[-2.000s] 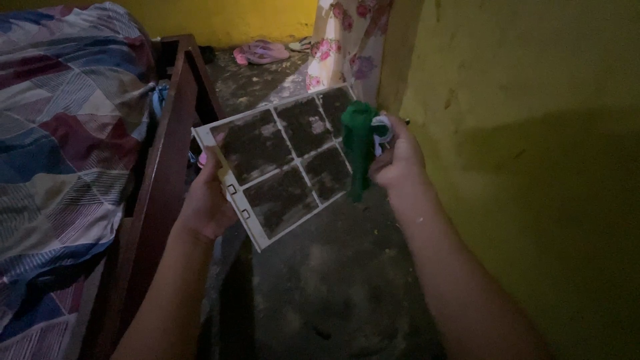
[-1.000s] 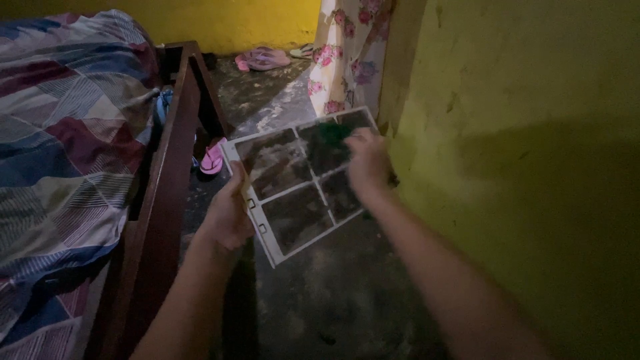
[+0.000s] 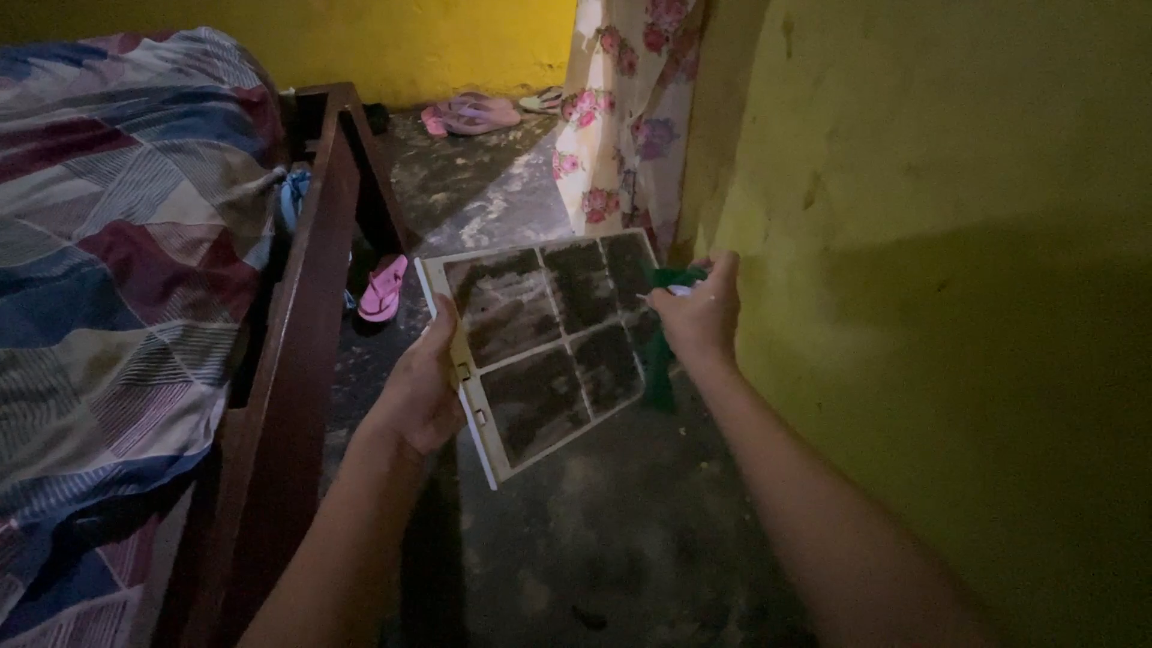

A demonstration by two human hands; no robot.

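A white-framed mesh filter panel (image 3: 566, 340), with dusty patches in its sections, is tilted above the floor. My left hand (image 3: 421, 387) grips its left edge, the thumb lying over the frame. At the panel's right edge, my right hand (image 3: 702, 310) is closed on a green object (image 3: 661, 378), with a small white part at the fingers. The green thing is blurred, possibly a brush; its exact kind cannot be told, and the fingers hide part of it.
A bed with a patchwork-pattern cover (image 3: 135, 243) and a dark wooden frame (image 3: 292, 360) stands at left. A pink flip-flop (image 3: 384, 288) lies beside it. More slippers (image 3: 472, 114) are by the far wall. A floral curtain (image 3: 621, 117) hangs near the yellow-green wall (image 3: 945, 270).
My right hand, over the panel's upper right part one second ago, is now at its right edge with the green object. My left hand keeps its hold on the panel.
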